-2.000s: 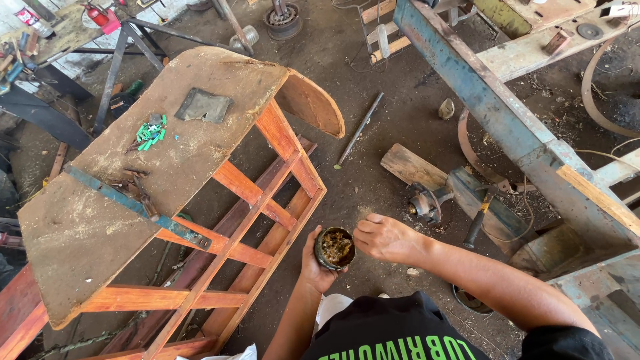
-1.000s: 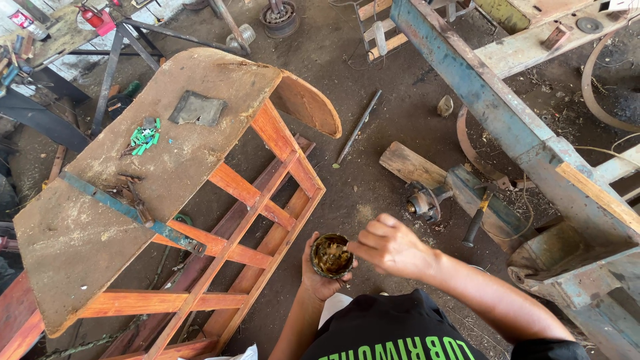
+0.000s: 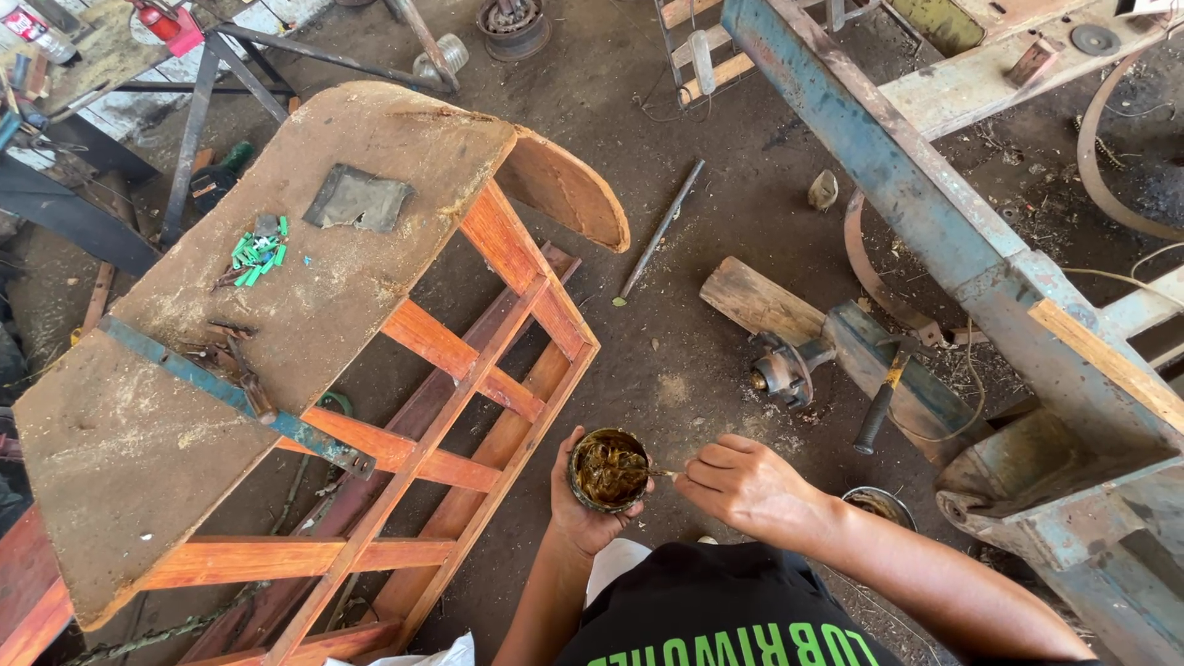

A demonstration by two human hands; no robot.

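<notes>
My left hand [image 3: 585, 518] holds a small round can [image 3: 609, 470] from below and the side, its open top facing up. Brown, greasy-looking paste fills much of the can. My right hand [image 3: 745, 486], just right of it, pinches a thin stick or handle [image 3: 662, 473] whose far end reaches into the paste; what kind of tool it is, I cannot tell. Left of the hands stands a reddish wooden frame [image 3: 435, 342] topped by a brown board [image 3: 277, 314]. On the board lie green pieces [image 3: 257, 254], a dark square scrap [image 3: 358, 198] and a blue metal strip [image 3: 213, 381].
A blue steel beam [image 3: 888, 139] crosses the right side. Near it are a hammer [image 3: 879, 407], a wheel hub [image 3: 782, 370] and a wooden plank [image 3: 760, 301]. A metal rod [image 3: 662, 229] lies on the dirt floor. Another round container [image 3: 879, 507] sits behind my right forearm.
My right hand was at the can's upper right edge and now sits lower and a little away, with the thin stick visible between hand and can. My left hand still holds the can.
</notes>
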